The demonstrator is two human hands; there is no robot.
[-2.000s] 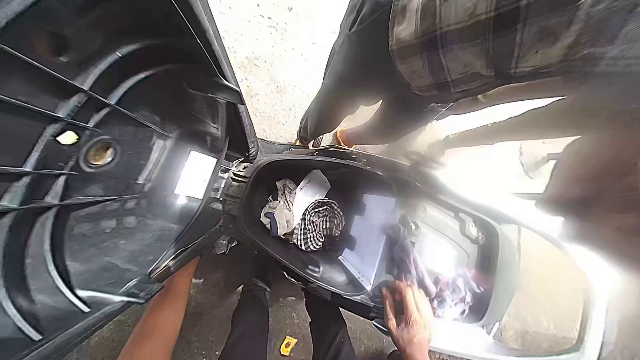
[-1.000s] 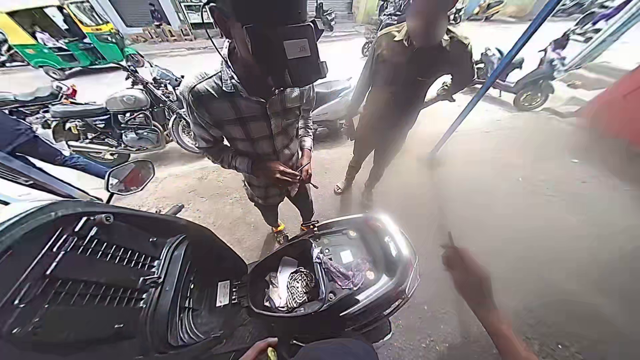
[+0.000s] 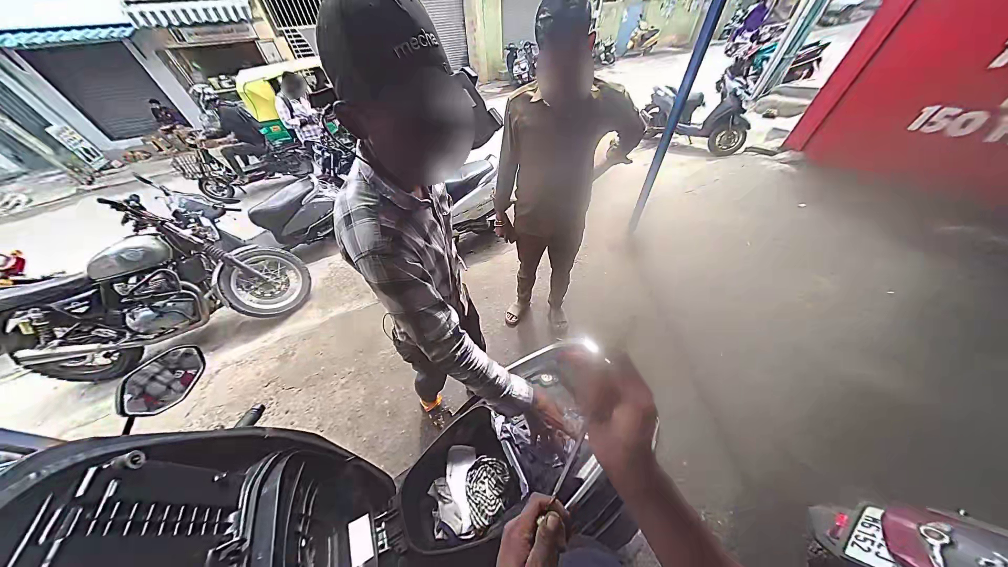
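Observation:
My left hand [image 3: 535, 531], at the bottom, is closed round the yellowish handle of a thin-shafted tool [image 3: 568, 471], apparently a screwdriver. The shaft points up towards my blurred right hand [image 3: 620, 413], raised over the scooter's rear; whether its fingers hold anything is unclear. Below lies the open under-seat storage bin [image 3: 421, 480], with a checked cloth [image 3: 488, 490] and pale cloth or paper inside. A crumpled dark, patterned cloth [image 3: 543, 465] lies beside the bin on the rear section. A co-worker's hand [image 3: 556, 415] reaches there, just left of my right hand.
The scooter's raised seat [image 3: 157, 512] fills the lower left, below a mirror [image 3: 161, 382]. The co-worker in a checked shirt [image 3: 409, 276] stands close across the scooter, another person [image 3: 547, 157] behind. A blue pole [image 3: 677, 118] leans nearby. Part of another vehicle [image 3: 890, 539] shows lower right.
The co-worker's hands were together before the body; one arm now reaches down to the scooter's rear. My right hand has come from the right to beside my left. The view has shifted.

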